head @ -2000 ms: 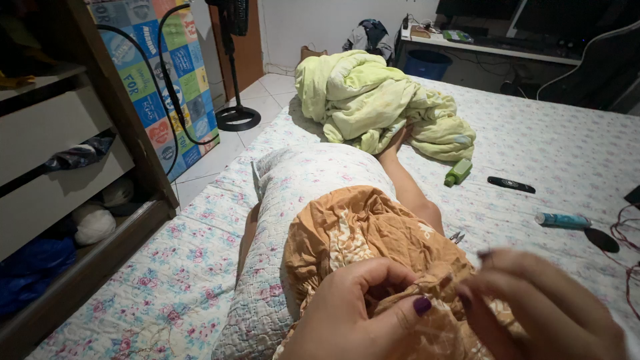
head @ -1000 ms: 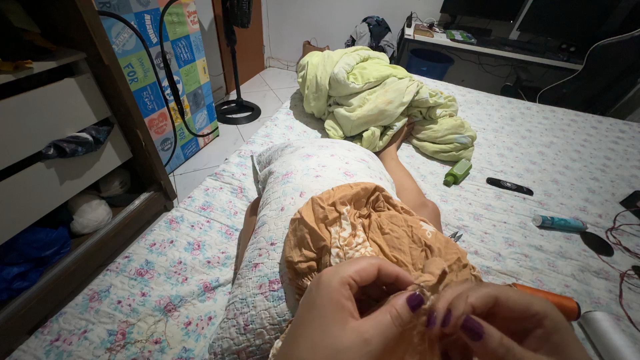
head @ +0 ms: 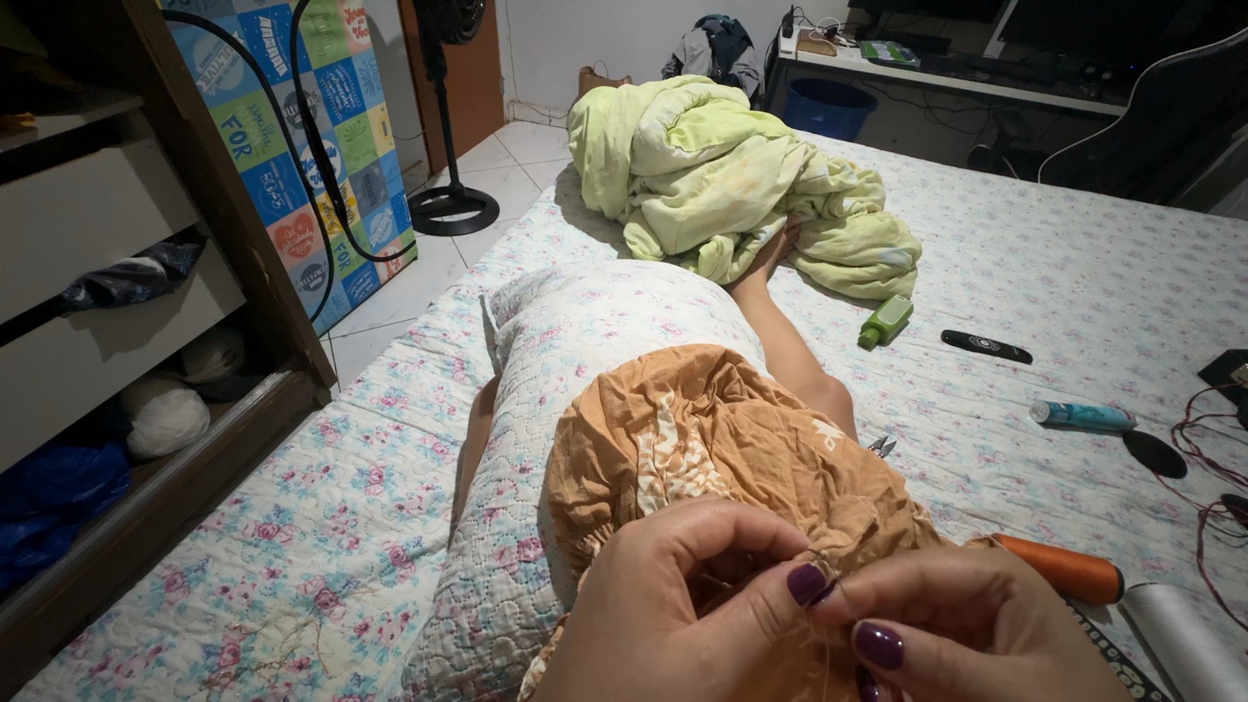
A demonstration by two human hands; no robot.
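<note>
An orange-brown cloth garment (head: 760, 419) with white patterned parts lies gathered over a floral quilted pillow (head: 604, 322) on my lap. My left hand (head: 692, 595) pinches a fold of the garment between thumb and index finger. Against those fingertips, my right hand (head: 965, 624) has its fingers closed on a thin thread at the same fold. A fine strand of thread (head: 829, 643) hangs below the fingers. Whether a needle is there, I cannot tell. Beside my right hand lie an orange thread spool (head: 1063, 568) and a grey-white spool (head: 1185, 639), partly hidden.
Small metal snips (head: 881, 448) lie beyond the garment. Farther off on the bed are a green bottle (head: 885, 323), a black oblong object (head: 986, 346), a teal tube (head: 1082, 416) and red-black cables (head: 1194, 439). A green blanket (head: 712, 175) is heaped at my foot.
My right hand, apart from the left and blurred two seconds ago, has come in against the left fingertips. The orange and grey-white spools have come into sight beside it.
</note>
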